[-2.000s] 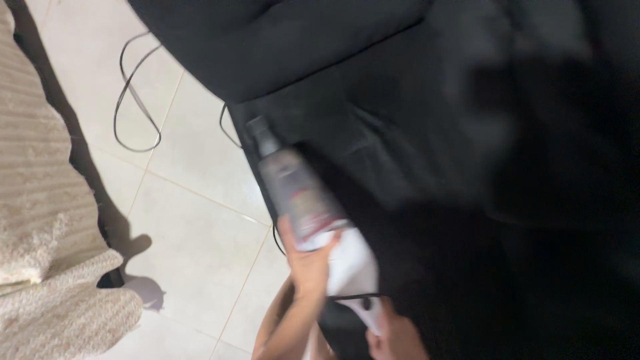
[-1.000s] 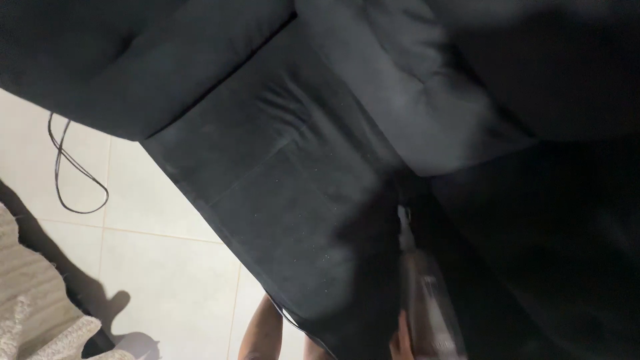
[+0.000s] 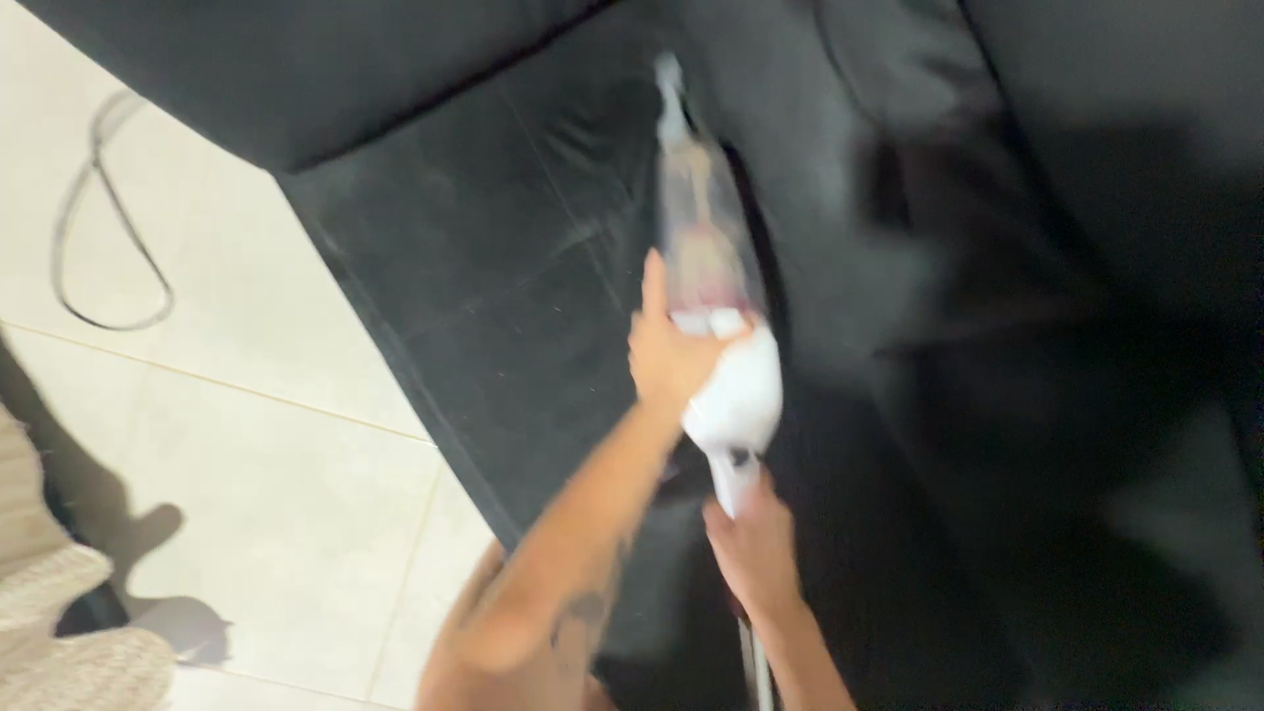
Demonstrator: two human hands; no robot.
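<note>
A handheld vacuum cleaner point(image 3: 736, 390) with a white body, a clear dust container and a narrow pale nozzle lies over the dark sofa seat point(image 3: 474, 267), its nozzle pointing away from me. My left hand point(image 3: 676, 351) grips the body near the clear container, one finger stretched along its side. Around the rear handle my right hand point(image 3: 755, 538) is closed. The nozzle tip point(image 3: 670, 74) is over the far part of the seat; blur hides whether it touches the fabric. A cord hangs below the handle. Small light specks dot the seat.
A sofa cushion or armrest point(image 3: 296, 59) borders the seat at the top left, and dark upholstery point(image 3: 1086, 395) fills the right. On the tiled floor point(image 3: 276, 474) lies a looped cable point(image 3: 114, 212). A beige textured fabric point(image 3: 69, 632) is at the lower left.
Compared with one second ago, the vacuum has moved left and farther up over the seat. Both hands now show on it; then it was at the lower right, with the hands mostly out of frame.
</note>
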